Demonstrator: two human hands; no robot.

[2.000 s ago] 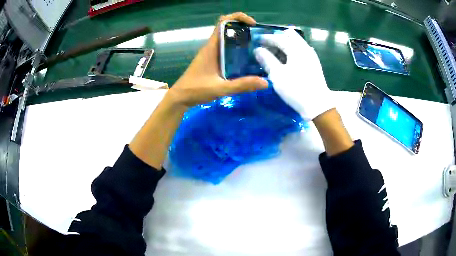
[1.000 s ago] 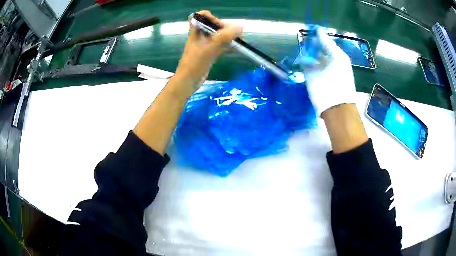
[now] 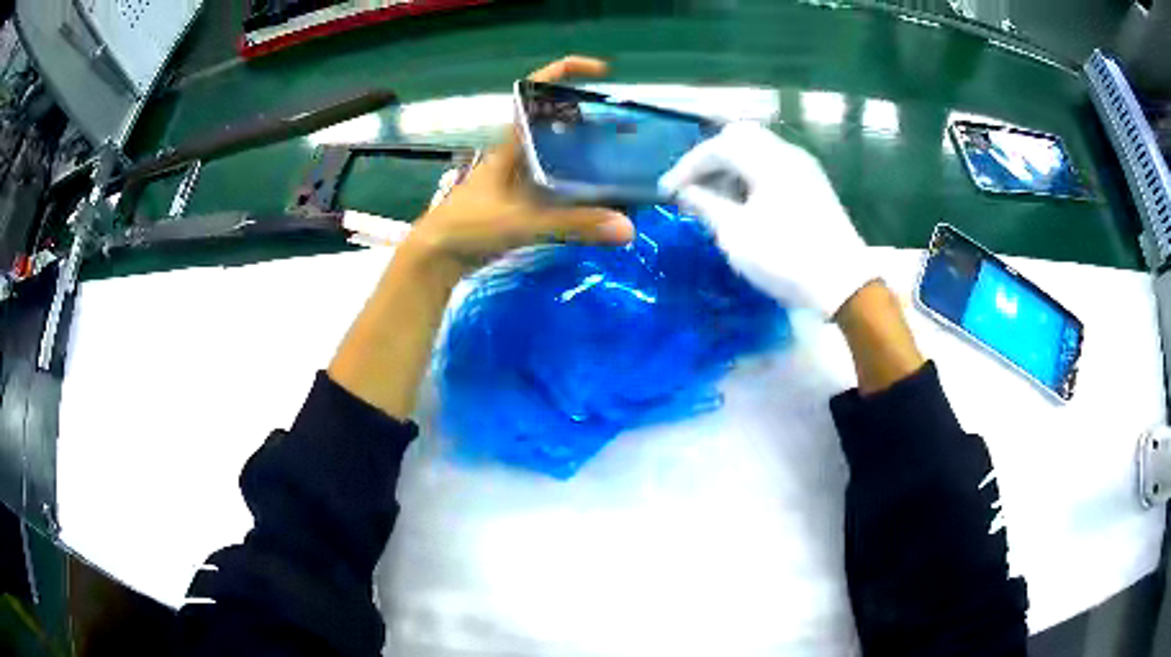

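Observation:
My bare left hand (image 3: 494,205) holds a phone unit (image 3: 604,144) by its left end, above the far edge of the white sheet. The unit has a pale rim and a dark, blue-tinted face turned up. My right hand (image 3: 771,212), in a white glove, is at the unit's right end, its fingers bent over that end. The glove hides the end, and I cannot tell whether it grips anything. A pile of shiny blue film (image 3: 578,353) lies on the white sheet (image 3: 616,552) below both hands.
A phone with a bright blue display (image 3: 1008,308) lies on the sheet at right. Another phone unit (image 3: 1023,161) lies on the green belt (image 3: 886,180). At left are a grey open frame (image 3: 321,180) and two dark guide bars (image 3: 257,128). A red-edged base (image 3: 334,26) stands beyond.
The phone unit was tilted edge-on and is now face up. My gloved hand has moved left from the belt to the unit, and the blue film in it no longer shows. The belt units have shifted.

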